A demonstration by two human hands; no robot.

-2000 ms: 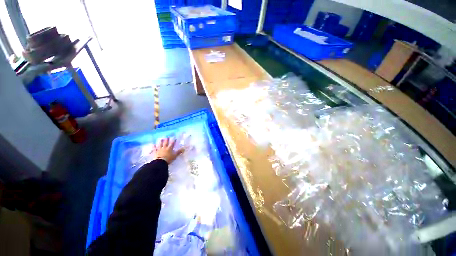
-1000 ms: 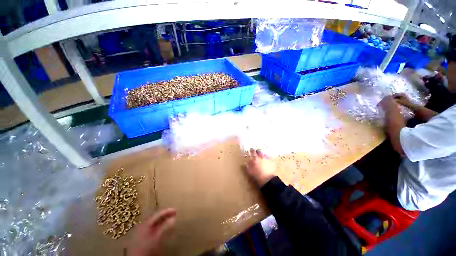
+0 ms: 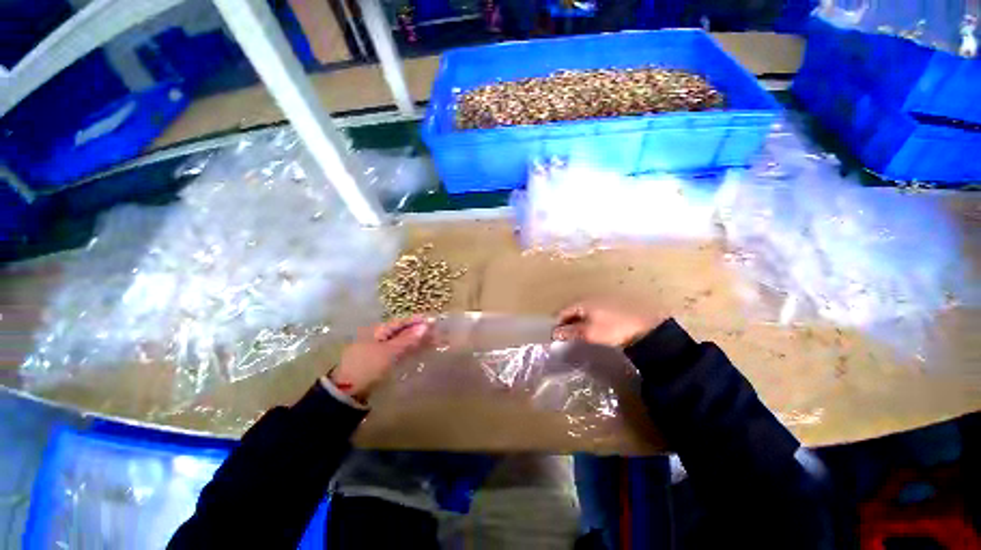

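Observation:
A clear plastic bag (image 3: 522,363) is stretched between my two hands, low over the bench near its front edge. My left hand (image 3: 389,349) pinches the bag's left side. My right hand (image 3: 602,326) pinches its upper right corner. No parts can be made out inside the bag. A small heap of gold-brown metal parts (image 3: 420,281) lies on the tan surface (image 3: 516,281) just beyond my left hand.
A wide pile of glossy bags (image 3: 215,263) lies at left. Whitish bags (image 3: 613,204) lie before a blue crate (image 3: 602,145) of gold-brown parts, with more bags (image 3: 850,242) at right. Stacked blue crates (image 3: 914,97) stand right rear. A white upright (image 3: 301,107) rises left of centre.
The view has turned left from the co-worker's side. My hands, apart and blurred a second ago, now both hold a clear bag. My right hand has left the whitish bags.

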